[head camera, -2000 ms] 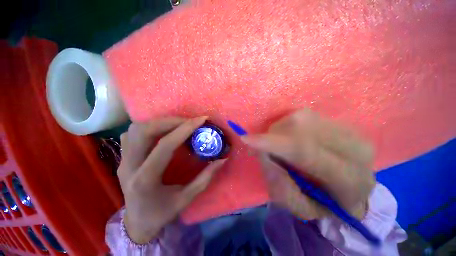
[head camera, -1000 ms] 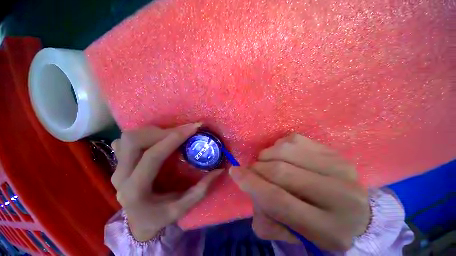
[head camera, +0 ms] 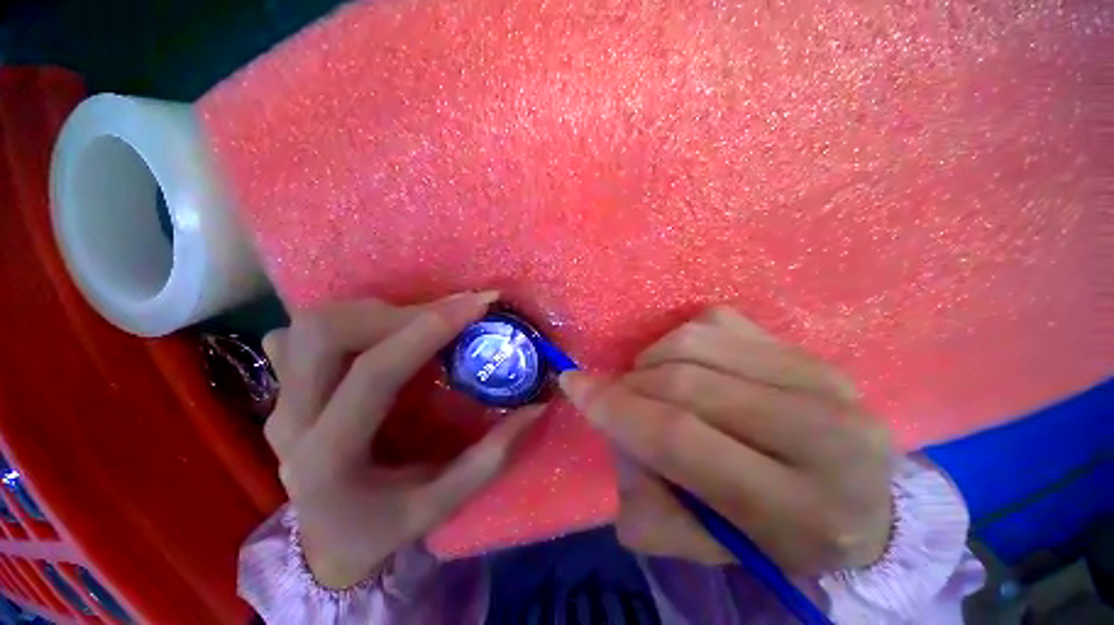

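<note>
A round black watch head [head camera: 497,361] lies on the pink foam pad [head camera: 635,159], its bright blue-white disc side up. My left hand [head camera: 379,427] holds it by the rim between the thumb below and a finger above. My right hand [head camera: 745,452] grips a blue stick [head camera: 743,552] like a pen. The stick's tip meets the right edge of the watch head; the exact contact point is too small to tell. Part of the stick is hidden behind my right fingers.
A translucent tape roll [head camera: 147,217] stands left of the pad, with a small shiny dark piece [head camera: 238,369] below it. A red slatted crate [head camera: 134,452] fills the lower left. A blue surface [head camera: 1038,470] is at the right.
The stick's tip has come from above right of the watch head down to its right rim, with my right hand. The tape roll and pad edge appear further left in view.
</note>
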